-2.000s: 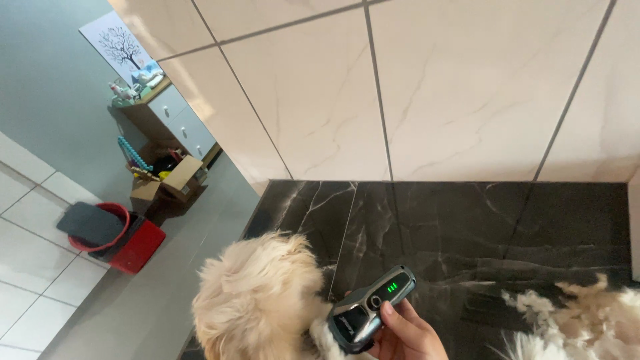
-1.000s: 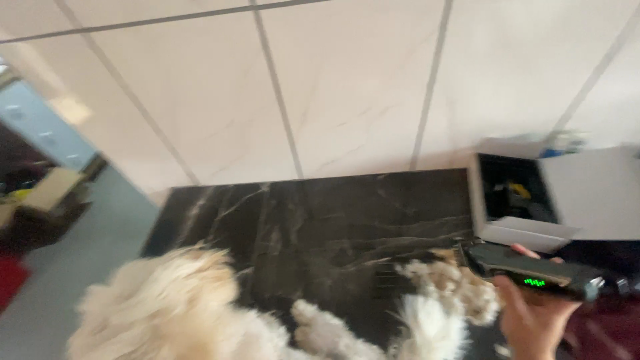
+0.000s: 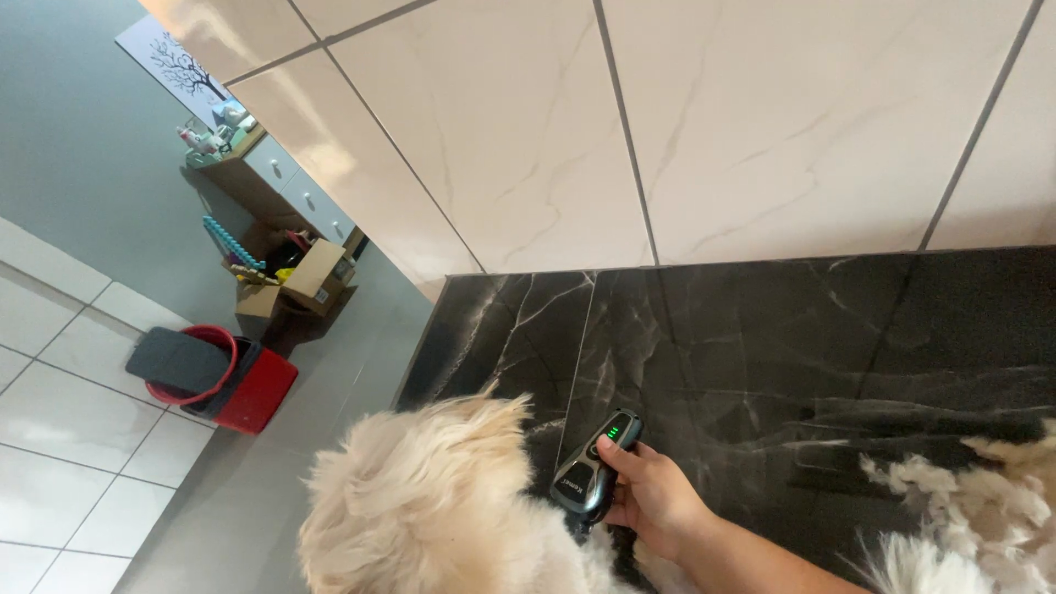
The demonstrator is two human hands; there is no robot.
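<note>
My right hand [image 3: 652, 495] is closed around a Kemei hair clipper [image 3: 596, 466], thumb on its upper face beside a lit green display. The clipper's lower end is against or very near the white fur at the chest of a cream, long-haired dog [image 3: 421, 495], low in the view. Clipped fur [image 3: 973, 503] lies in a pile at the lower right. My left hand is out of the frame.
A black marble-patterned surface [image 3: 742, 346] bears the dog and meets a tiled wall [image 3: 495, 148]. Beyond its left edge, on the lower floor, are a red bin [image 3: 260, 392], an open cardboard box [image 3: 318, 276] and a drawer cabinet [image 3: 289, 181].
A second ago the clipper was at the right, over the fur pile near an open box; it is now back at the dog's chest. The view has swung right and back.
</note>
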